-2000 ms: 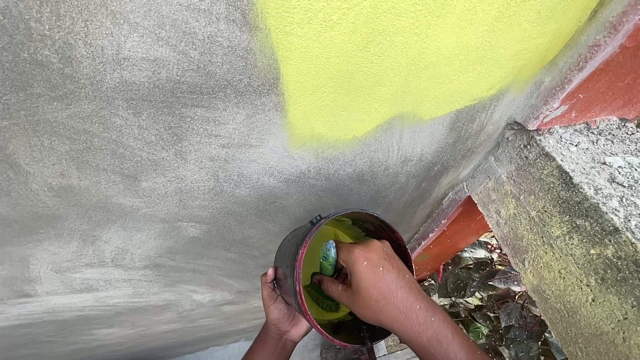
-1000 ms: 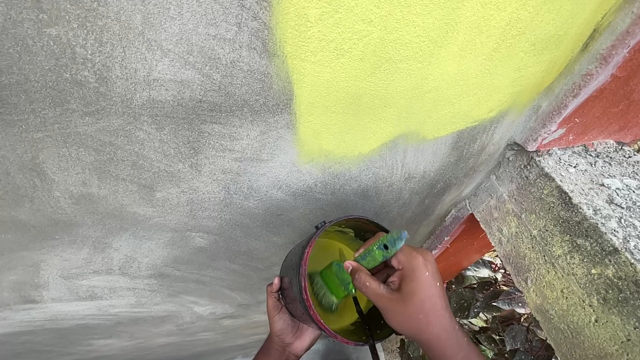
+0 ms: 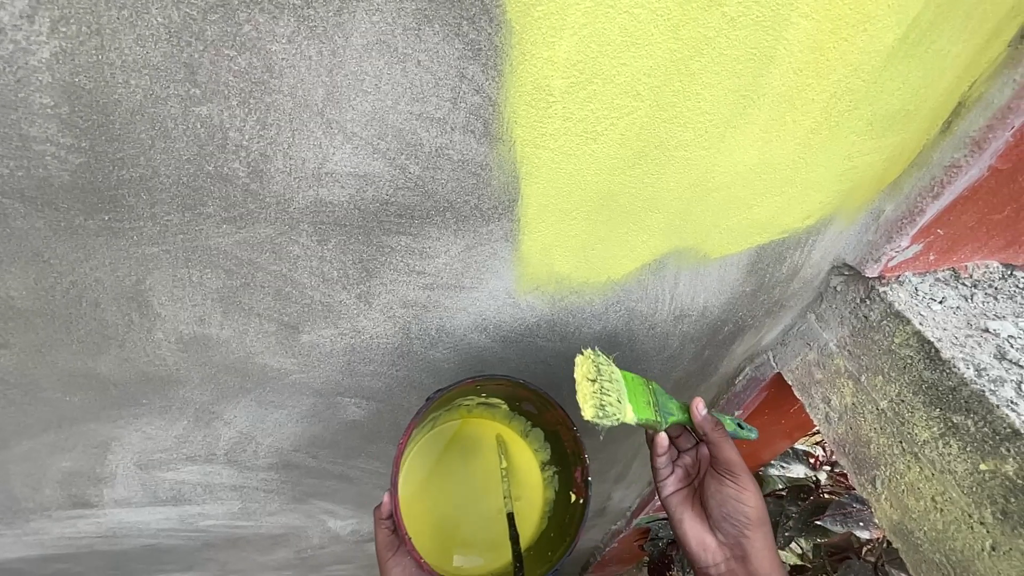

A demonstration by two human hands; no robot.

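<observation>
My right hand (image 3: 712,488) grips a green-handled paintbrush (image 3: 656,404), its bristles coated in yellow paint and pointing left, clear of the bucket. My left hand (image 3: 392,540) holds the left side of a round paint bucket (image 3: 566,448), mostly hidden behind it. Yellow paint (image 3: 448,488) lies in the bucket, with a thin dark stick or slim brush (image 3: 508,496) standing in it. Behind both is a grey wall (image 3: 280,240), whose upper right part bears a patch of yellow paint (image 3: 680,136) with an uneven lower edge.
A rough concrete ledge (image 3: 920,408) slants down at the right. Red-painted surfaces (image 3: 980,212) border the wall beside it. Dark-leaved plants (image 3: 832,520) grow below the ledge at the lower right.
The brush was inside the bucket in both earlier frames; my right hand has lifted it out to the right. The bucket's opening now faces the view more fully.
</observation>
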